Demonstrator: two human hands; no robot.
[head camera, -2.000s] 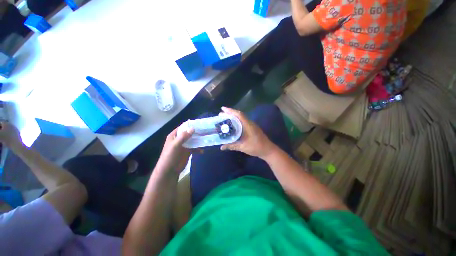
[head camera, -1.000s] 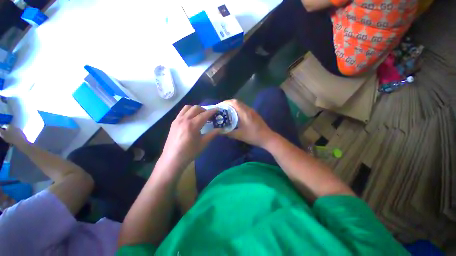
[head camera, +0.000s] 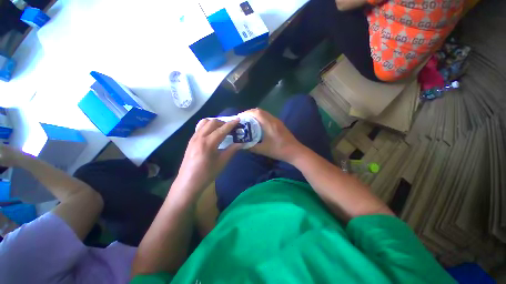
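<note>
I hold a white, round-ended moulded tray (head camera: 256, 132) over my lap, near the middle of the view. A small black device with pale marks (head camera: 242, 132) sits at its right end. My right hand (head camera: 273, 135) is closed around the right end of the tray. My left hand (head camera: 206, 145) lies over the left part, its fingertips at the device's left edge. The left hand hides much of the tray, and no cable can be made out.
An open blue box (head camera: 115, 108), a small whitish tray (head camera: 180, 89) and blue-and-white boxes (head camera: 239, 29) stand on the white table (head camera: 145, 145). Seated people are at left and upper right. Brown cardboard (head camera: 368, 96) and a green-capped bottle (head camera: 363, 166) lie on the right.
My left hand has moved right along the tray and its fingers now reach the device. The device's visible face looks different from a second ago. The view has shifted slightly.
</note>
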